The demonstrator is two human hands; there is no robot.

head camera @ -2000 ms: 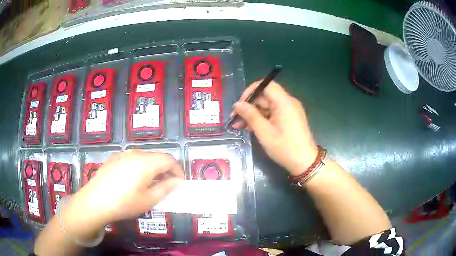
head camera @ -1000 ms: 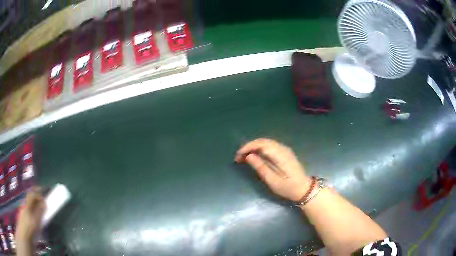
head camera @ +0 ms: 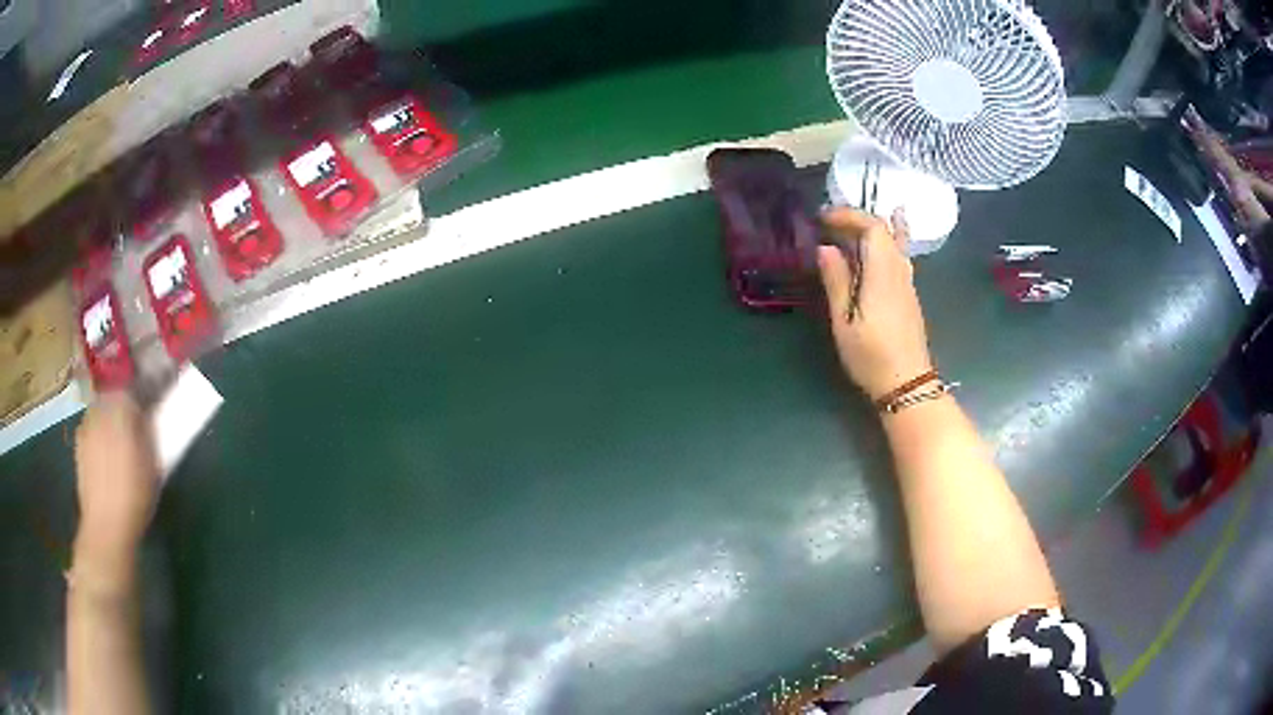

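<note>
My left hand (head camera: 117,454), blurred at the left, holds a white strip (head camera: 186,416) just below a clear tray (head camera: 450,151). The tray carries several red units (head camera: 328,186) with white labels and dark rings. The fingers hide part of the tray's near left corner; I cannot tell if they touch it. My right hand (head camera: 875,286) is beside the fan base and holds a thin dark pen-like tool (head camera: 856,271), pointing upward in view.
A dark phone-like rectangle (head camera: 765,231) lies left of my right hand. A white desk fan (head camera: 949,92) stands behind it on a round base. Small red and silvery items (head camera: 1030,275) lie right of it. Another person's hand (head camera: 1226,165) is at the far right. A pale raised edge (head camera: 559,210) crosses the bench.
The view has shifted, and the tray from under my hands is out of view. My left hand has moved up toward the far tray with the strip. My right hand has moved to the fan base.
</note>
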